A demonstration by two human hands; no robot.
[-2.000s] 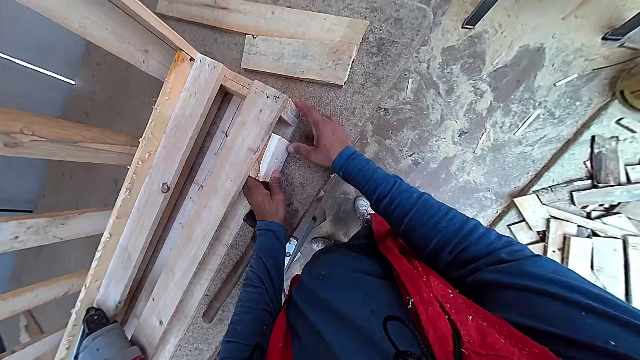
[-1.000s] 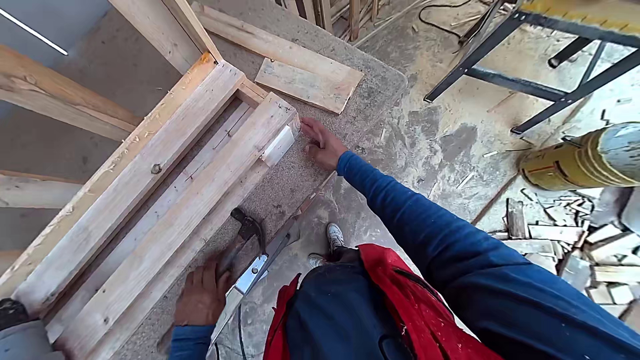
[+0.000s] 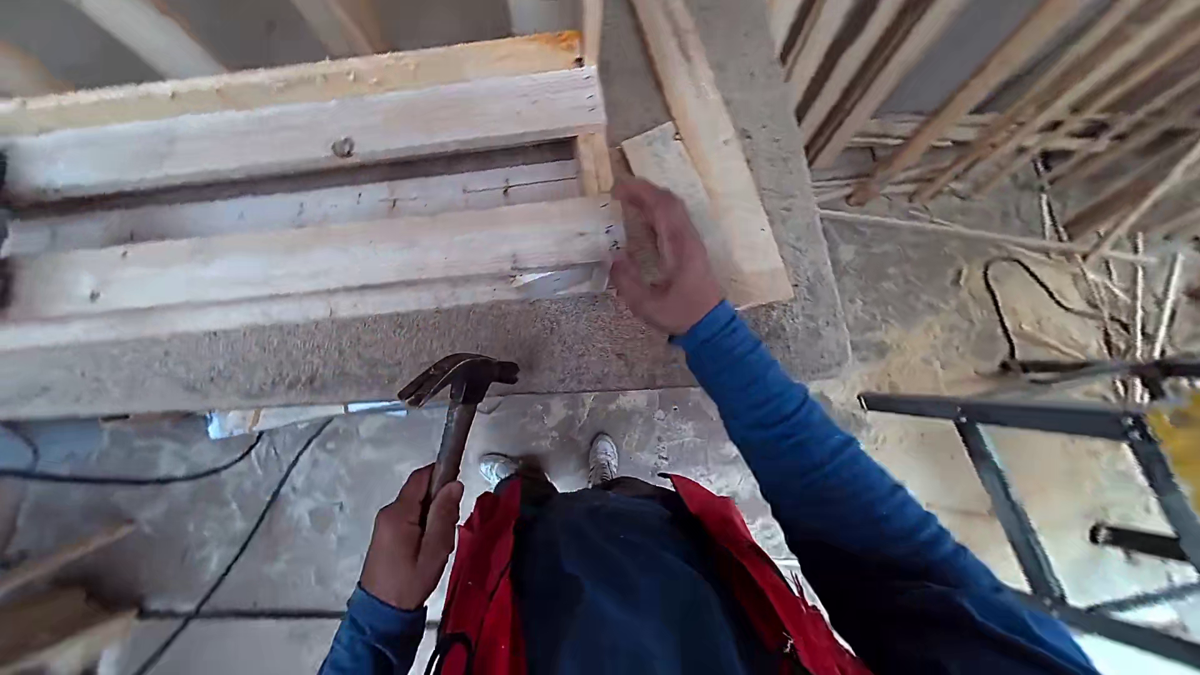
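My left hand (image 3: 412, 539) is closed round the handle of a claw hammer (image 3: 457, 412), whose head is up beside the edge of the concrete slab (image 3: 581, 347). Long pale lumber boards (image 3: 309, 253) lie parallel on the slab, joined at the right by a short wooden crosspiece (image 3: 592, 161). My right hand (image 3: 667, 258) rests against the end of the nearer board, fingers curled over it; whether it grips the board cannot be told. A small white piece (image 3: 562, 279) shows below that board, just left of my right hand.
Loose boards (image 3: 722, 178) lie right of the joined boards. Wooden strips (image 3: 937, 94) lean at the upper right. A dark metal stand (image 3: 1008, 506) is at the lower right. Black cables (image 3: 253, 525) run across the floor at the left, below a slab edge.
My left hand has picked up the hammer, which lay on the slab one second ago. Two seconds ago both hands were at the board end by the white piece. The view has swung round.
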